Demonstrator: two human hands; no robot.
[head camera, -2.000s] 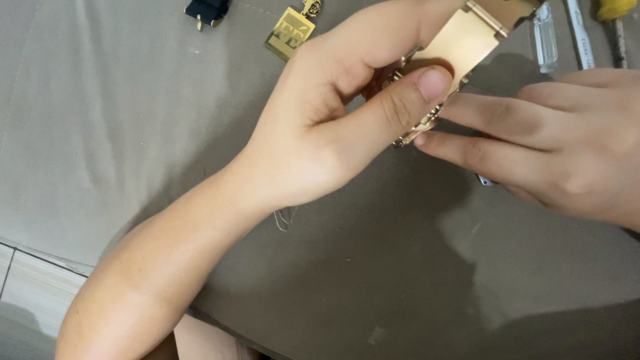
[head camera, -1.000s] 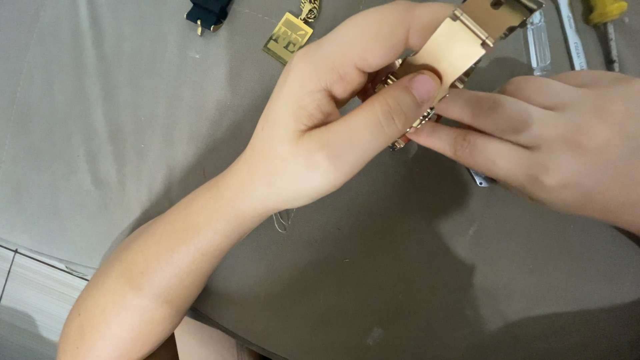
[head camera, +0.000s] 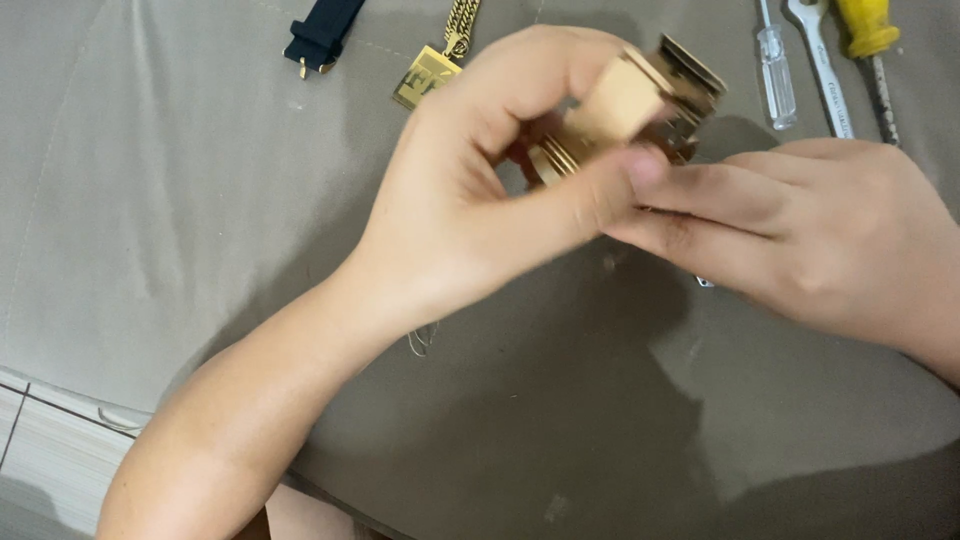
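Observation:
My left hand (head camera: 480, 195) holds a gold-coloured metal watch (head camera: 619, 101) with its bracelet and clasp raised at the upper right of the fingers. Motion blurs the metal, and the palm and fingers hide part of it. From the right, my right hand (head camera: 787, 225) reaches in with its index and middle fingertips against the left thumb, at the lower side of the watch. Whether those fingertips grip any part of it cannot be told.
On the grey fabric surface (head camera: 187, 225) lie a dark watch strap (head camera: 322, 37), a gold pendant (head camera: 424, 75) on a chain, a clear-handled screwdriver (head camera: 776, 75), a wrench (head camera: 823, 71) and a yellow-handled screwdriver (head camera: 866, 30). Loose threads (head camera: 422, 341) show below the left wrist.
The watch has turned in my left hand, and its clasp now stands at a different angle. My left thumb has shifted and now meets the right fingertips.

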